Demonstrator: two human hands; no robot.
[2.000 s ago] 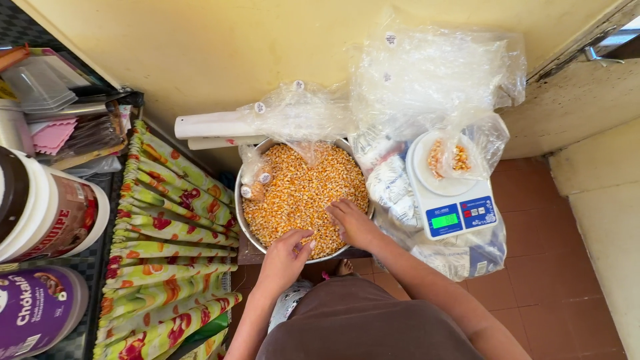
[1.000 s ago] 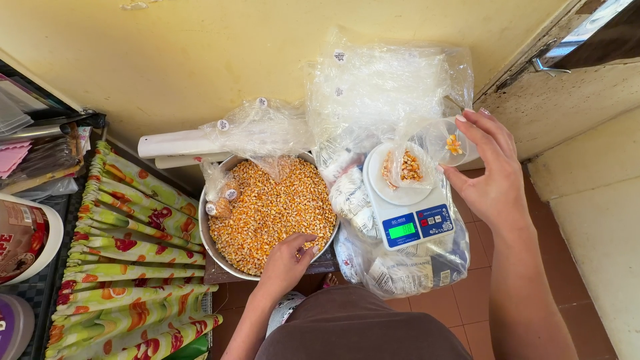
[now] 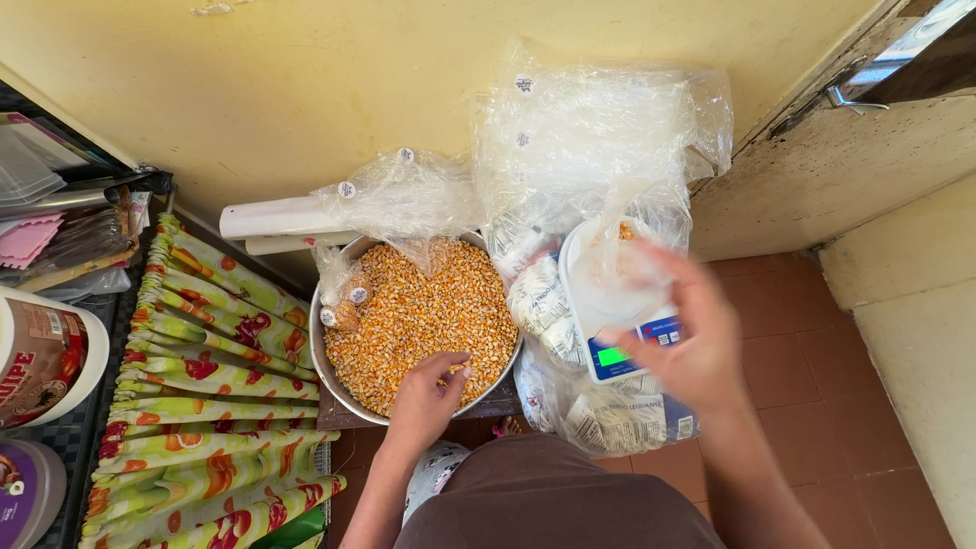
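A round metal pan (image 3: 318,358) holds loose dried corn kernels (image 3: 427,313). My left hand (image 3: 431,393) is over its front edge, pinching a few kernels between the fingertips. My right hand (image 3: 694,328), blurred by motion, grips a small clear plastic cup (image 3: 629,293) above the digital kitchen scale (image 3: 576,293); the cup's contents are too blurred to tell. On the scale, partly hidden behind the cup, stands a clear plastic bag (image 3: 619,206) with some kernels. Small tied bags of kernels (image 3: 343,313) with round stickers lie at the pan's left side.
Plastic-wrapped flour packs (image 3: 621,419) lie under and around the scale. Clear plastic bags (image 3: 587,114) are stacked behind it. White rolls (image 3: 282,217) lie behind the pan. At left are a fruit-patterned curtain (image 3: 221,374) and a shelf with tubs (image 3: 91,366).
My right hand left the pan and held the clear cup with kernels right of the scale; now the cup is over the scale. My left hand stays at the pan's front.
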